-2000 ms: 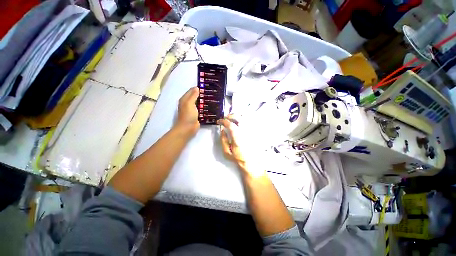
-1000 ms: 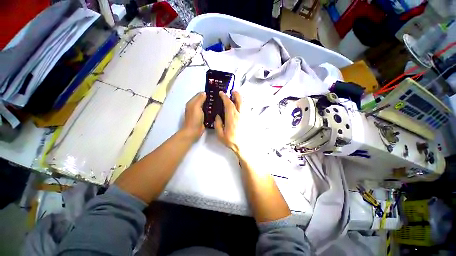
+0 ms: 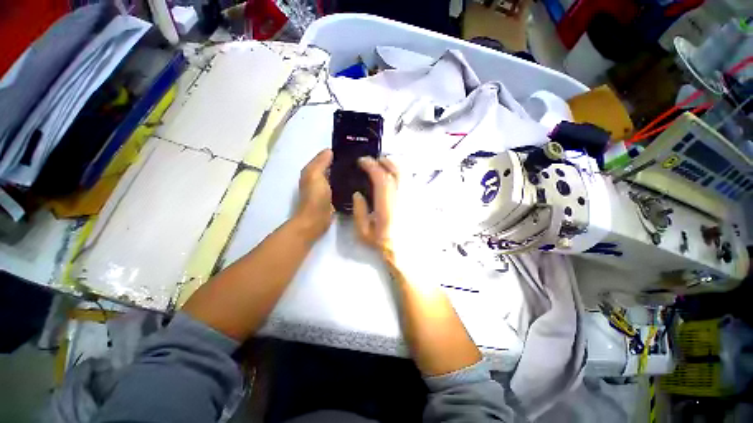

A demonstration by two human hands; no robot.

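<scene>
A black smartphone (image 3: 357,142) is upright in view over the white table top, its screen mostly dark with a small line of light text. My left hand (image 3: 314,192) holds its left edge. My right hand (image 3: 378,202) is over the lower right of the screen, fingers bent and apart, thumb near the lower part; whether it also grips the edge is hard to tell. Pale grey cloth (image 3: 462,103) lies behind and right of the phone, washed out by the lamp near my right hand.
The sewing machine (image 3: 611,215) stands at right with a control panel (image 3: 702,165). A side board (image 3: 177,198) lies at left, with papers (image 3: 70,99) beyond it. A pale tub (image 3: 396,31) holds cloth behind. Snips (image 3: 618,318) lie at lower right.
The phone's screen has gone from a lit list to mostly dark. My right hand moved up over the screen, then its fingers shifted slightly off the right edge.
</scene>
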